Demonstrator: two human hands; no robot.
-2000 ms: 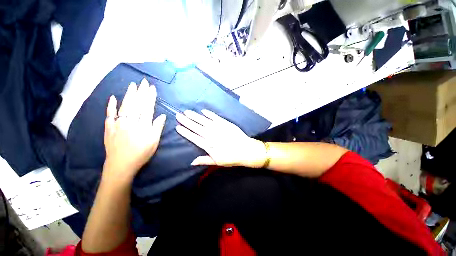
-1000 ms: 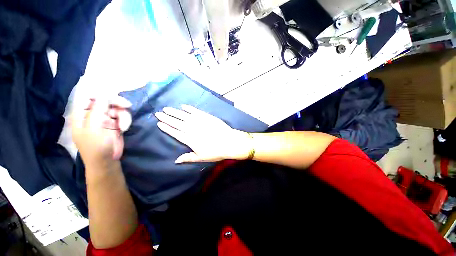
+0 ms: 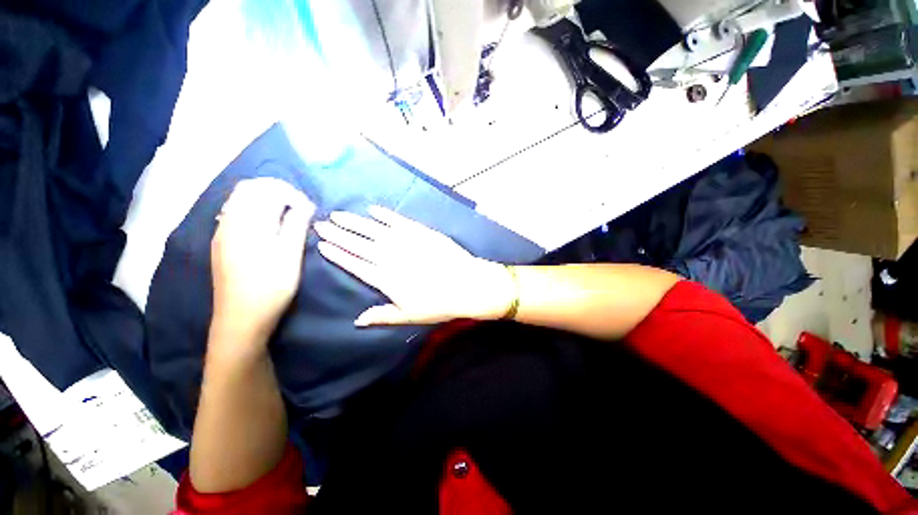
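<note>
The navy garment panel (image 3: 342, 352) lies over the near edge of the white table, with strong glare on its far part. My left hand (image 3: 260, 241) rests on its left half with fingers curled in; whether they pinch cloth is hidden. My right hand (image 3: 418, 264) lies flat on the panel's middle, palm down, fingers pointing left and nearly touching my left hand. The pocket slit is not visible between the hands.
Black-handled shears (image 3: 604, 86), a green-handled tool (image 3: 747, 55) and dark scraps (image 3: 780, 62) lie beyond on the table (image 3: 544, 191). Machine parts (image 3: 458, 45) stand at top. Navy cloth (image 3: 60, 201) heaps at left. A crumpled pile (image 3: 740, 236) and cardboard box (image 3: 846, 181) are right.
My left hand lay flat, then lifted blurred to the left, and is now back on the panel with fingers curled. My right hand moved slightly left, covering the slit area.
</note>
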